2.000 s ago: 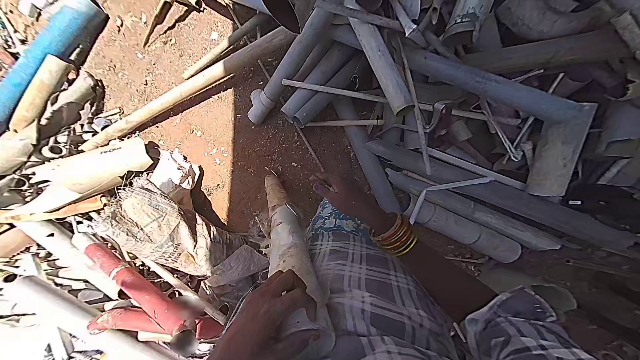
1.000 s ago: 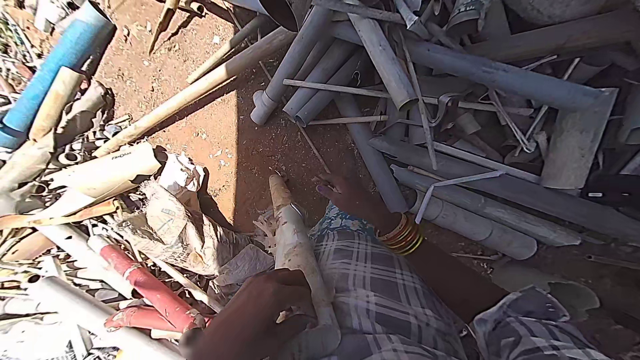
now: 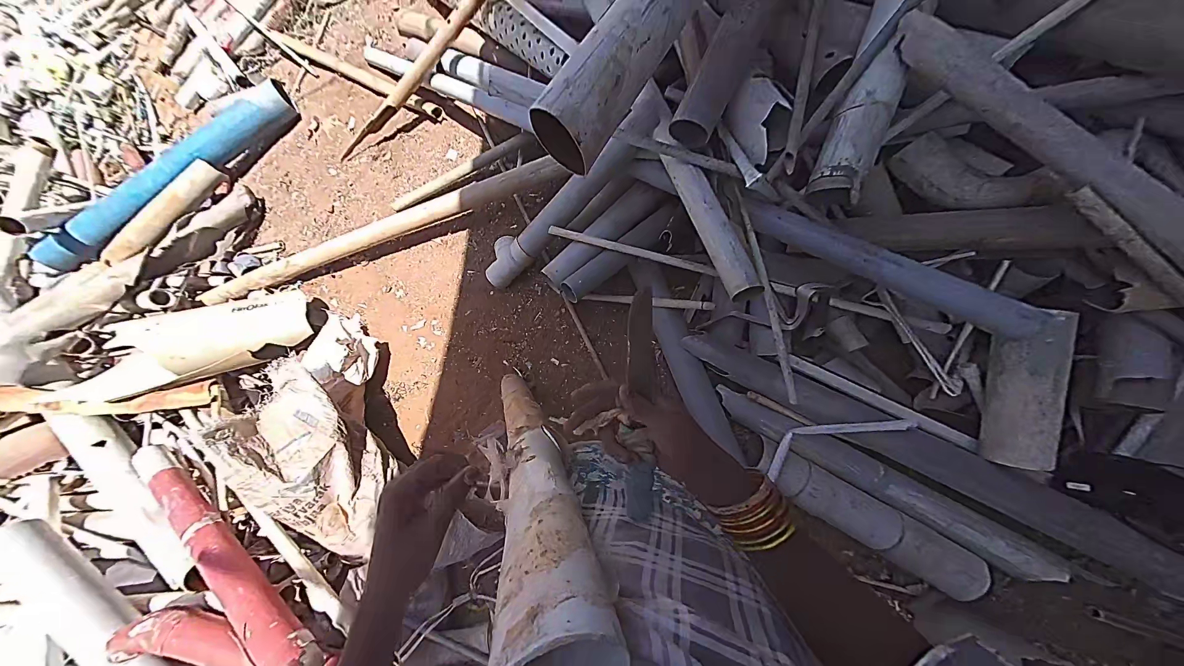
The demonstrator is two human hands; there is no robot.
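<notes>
A stained whitish plastic pipe (image 3: 546, 536), with a narrower brown end, lies lengthwise beside the plaid cloth (image 3: 684, 573) over the wearer's lap. On the pipe's left side my left hand (image 3: 430, 486) has its fingertips closed at a pale frayed strip (image 3: 492, 467); the exact grip is hard to see. My right hand (image 3: 647, 421), with bangles at the wrist, is to the right of the pipe's narrow end. It holds what looks like a knife, its dark blade (image 3: 639, 342) pointing away from the body. Pale material shows by its fingers.
Grey plastic pipes (image 3: 888, 268) and broken pieces are heaped at the right. At the left lie a blue pipe (image 3: 166, 176), a red pipe (image 3: 222, 555), a crumpled sack (image 3: 296, 453) and pale scraps. A long pole (image 3: 370, 236) crosses the reddish ground.
My left hand has moved off the pipe's near part, up along its left side to the frayed strip. A dark blade now shows at my right hand. The view has shifted.
</notes>
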